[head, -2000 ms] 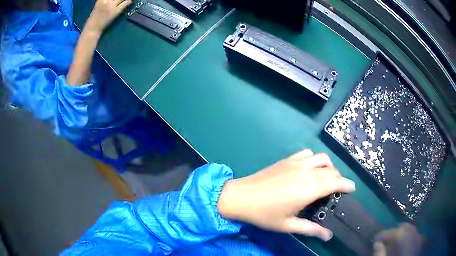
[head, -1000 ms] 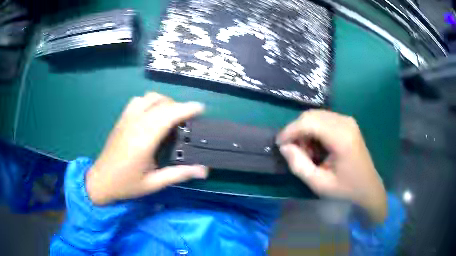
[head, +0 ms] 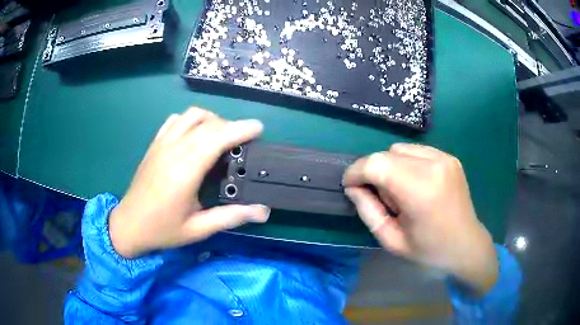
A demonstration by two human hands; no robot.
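A black end plate (head: 286, 181) lies lengthwise on the green mat in front of me, with bright-ringed holes at its left end and silvery fasteners along its middle groove. My left hand (head: 181, 181) is around the plate's left end, thumb at the near edge and index finger at the far edge. My right hand (head: 416, 206) is over the right part, thumb and fingertips pinched together at the groove; whether a fastener is between them is hidden. The plate's right end is hidden under this hand.
A black parts tray (head: 318, 60) scattered with silvery bits lies beyond the plate. A stack of plates (head: 105, 32) stands at the far left. Dark parts (head: 9, 57) show at the left rim. Metal rails (head: 502, 41) run at the upper right.
My view has swung so the tray and plate are now central. My right hand has come from the blurred lower right onto the plate; since a second ago its fingertips have closed at the groove.
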